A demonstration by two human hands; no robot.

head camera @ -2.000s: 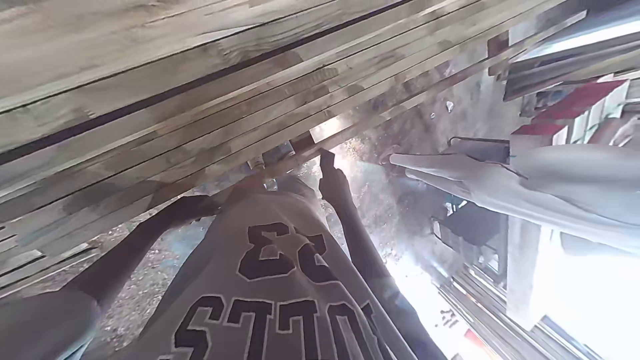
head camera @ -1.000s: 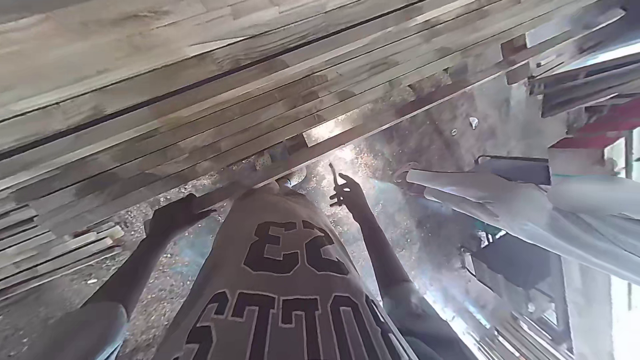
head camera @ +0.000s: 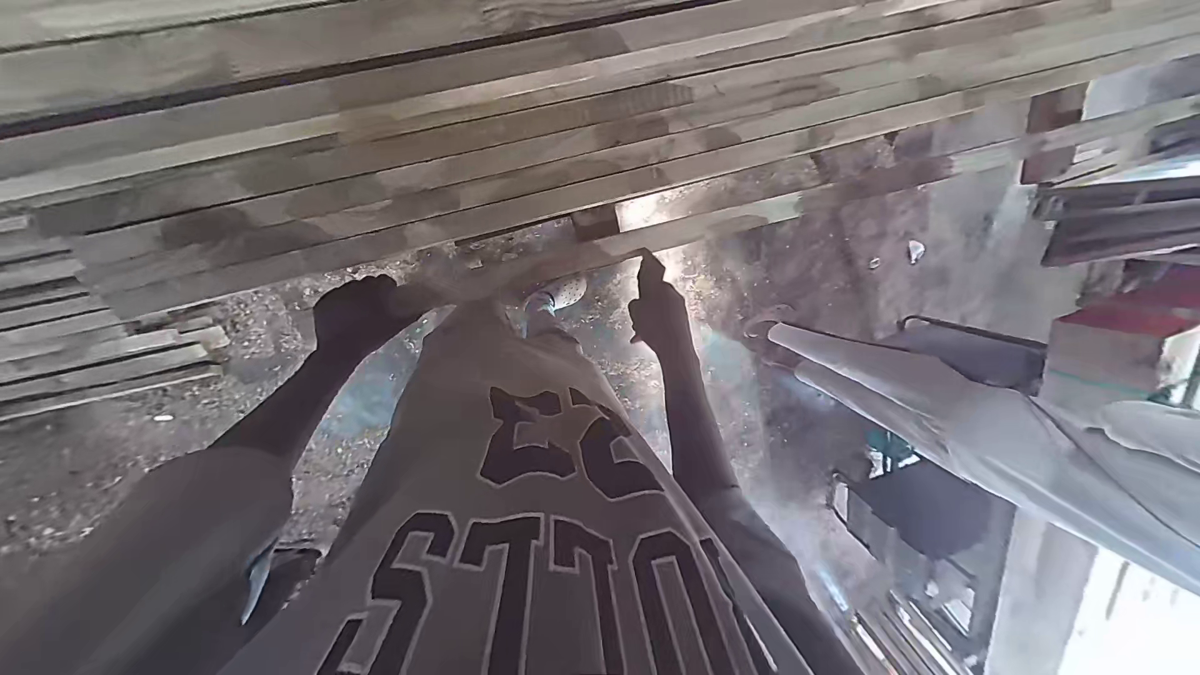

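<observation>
My left hand (head camera: 361, 314) is closed around the near end of a long, thin wooden strip (head camera: 722, 225), which slants up to the right in front of my body. My right hand (head camera: 659, 314) is just below the strip's edge, its upper tip at or very near the wood. Something narrow seems to stick up from that hand, but whether it is a finger or a small held object is unclear. Beyond the strip lie long wooden boards (head camera: 469, 150), side by side.
Shorter stacked boards (head camera: 103, 347) lie at the left. Another person (head camera: 947, 412) in pale clothing is at the right, near a dark chair-like object (head camera: 928, 506) and a box with a red top (head camera: 1125, 337). Debris litters the ground (head camera: 253, 412). My shoe (head camera: 565, 292) shows below the strip.
Both hands have moved up in the view, my left still on the strip's end. My right hand, lower and apart from the strip a second ago, is now close against its edge.
</observation>
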